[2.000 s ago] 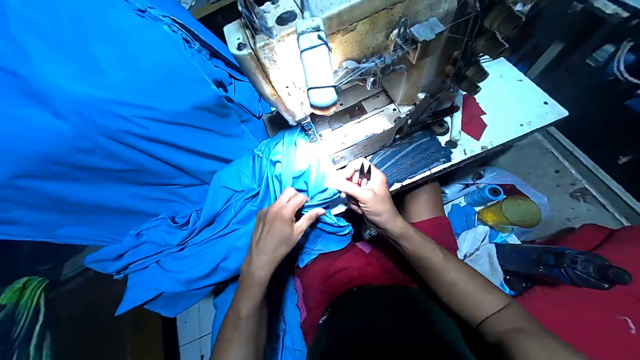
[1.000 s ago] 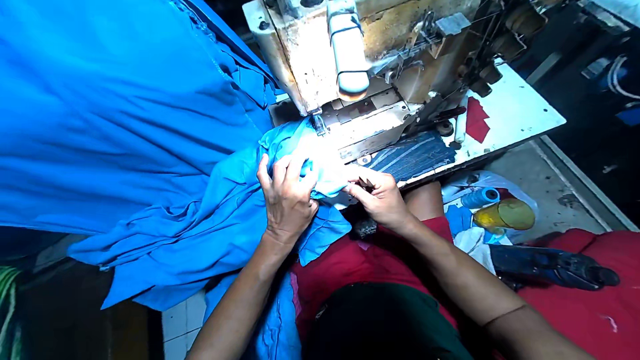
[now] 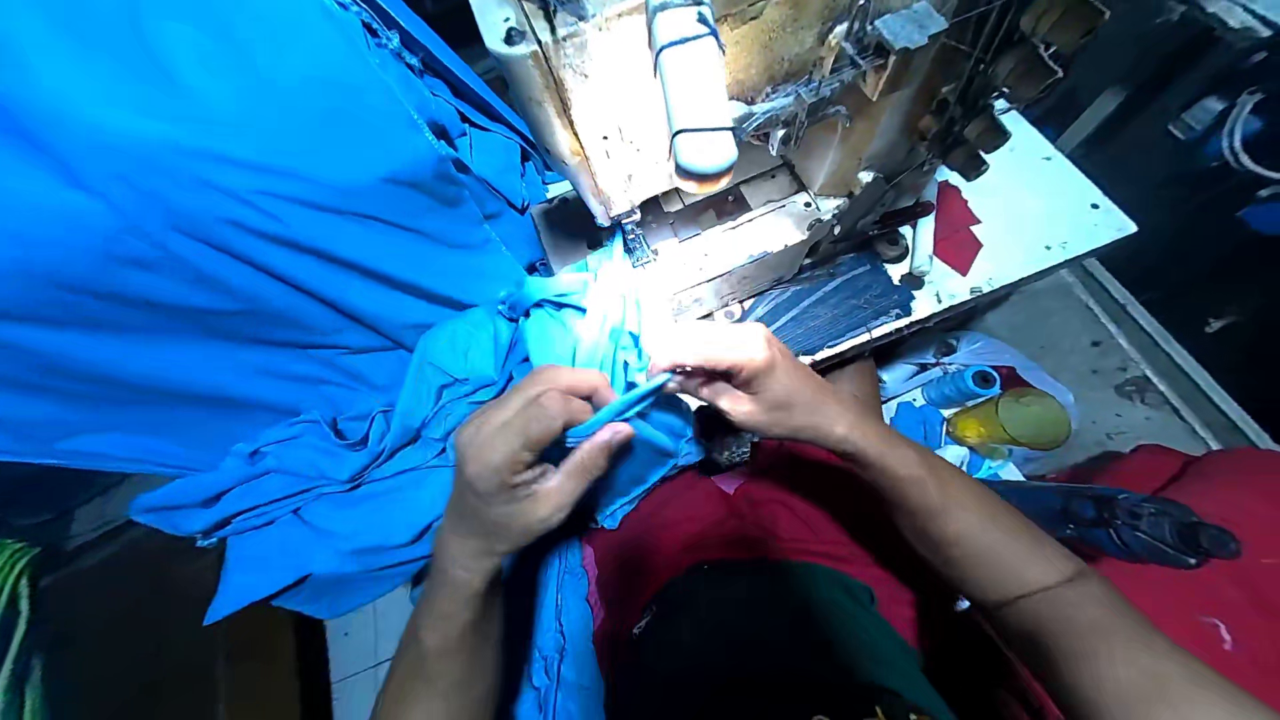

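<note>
My left hand (image 3: 535,460) pinches a folded edge of the light blue fabric (image 3: 450,400) between thumb and fingers. My right hand (image 3: 765,385) closes on the far end of the same folded edge; a small dark thing shows at its fingertips, too hidden to name. Just beyond my hands stands a worn sewing machine (image 3: 830,60), its presser foot (image 3: 636,243) over part of the bunched fabric. More blue fabric spreads to the left and hangs down by my lap. Bright light washes out the fabric under the needle area.
The white table (image 3: 1060,200) carries red scraps (image 3: 957,228) and a dark striped cloth piece (image 3: 835,300). Below its edge are a blue thread cone (image 3: 962,386), a yellowish cup (image 3: 1010,419) and a plastic bag. Red cloth (image 3: 1200,500) lies at the right, with a black object (image 3: 1120,520) on it.
My left hand has come off the fabric beside the presser foot and moved toward my body, now pinching a folded edge. The dark-bladed snips seen in my right hand two seconds ago are mostly hidden.
</note>
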